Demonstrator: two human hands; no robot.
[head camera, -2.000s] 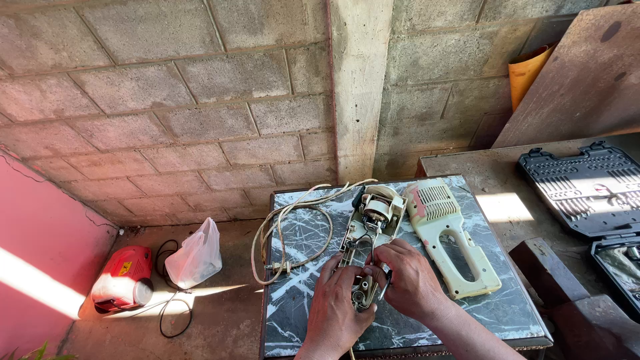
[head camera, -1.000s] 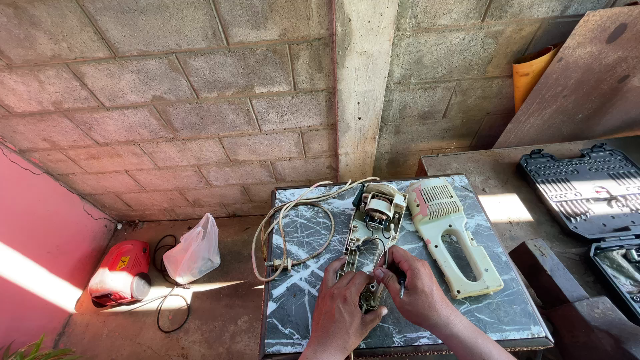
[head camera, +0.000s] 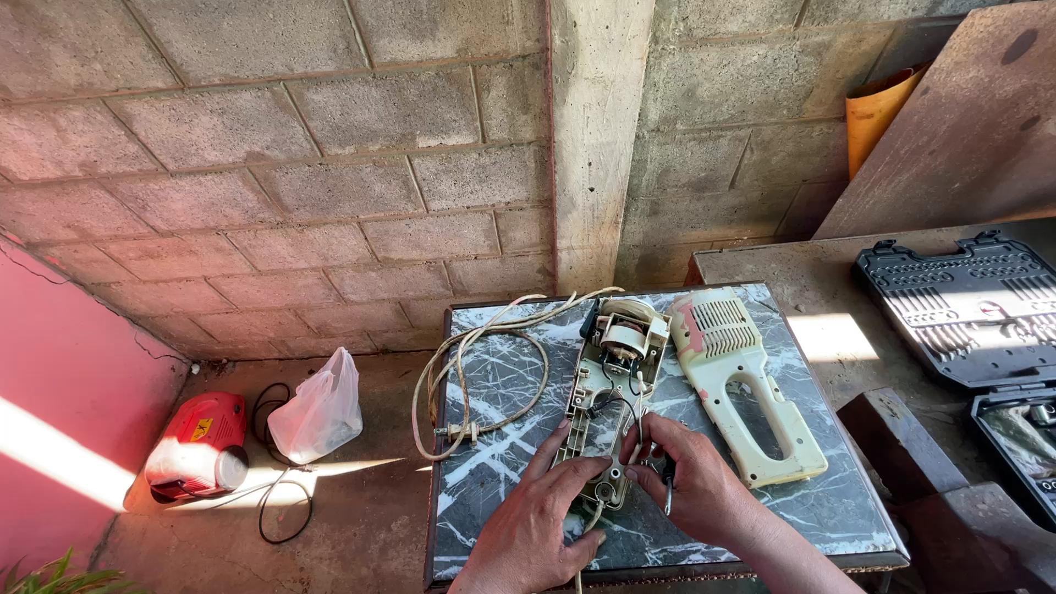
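An opened power tool's housing half (head camera: 615, 396), with motor (head camera: 624, 340) and wires exposed, lies on a marble-patterned tabletop (head camera: 495, 528). Around the lower left of this housing are the fingers of my left hand (head camera: 540, 520), gripping its edge. My right hand (head camera: 689, 474) pinches a wire at the housing's right side and also holds a small screwdriver (head camera: 668, 487) under its fingers. To the right lies the other housing half (head camera: 747, 388), pale green plastic with a looped handle. A coiled power cord (head camera: 462, 363) with its plug (head camera: 459, 431) lies at the left.
An open socket and wrench case (head camera: 965, 305) sits on a bench at the right, beside rusty metal pieces (head camera: 903, 441). A red machine (head camera: 198, 445) and a white plastic bag (head camera: 318, 412) stand on the floor at left. A block wall (head camera: 355, 190) rises behind the table.
My right hand has shifted slightly to the right at the housing, with the screwdriver now showing below its fingers. My left hand remains at the housing's lower left.
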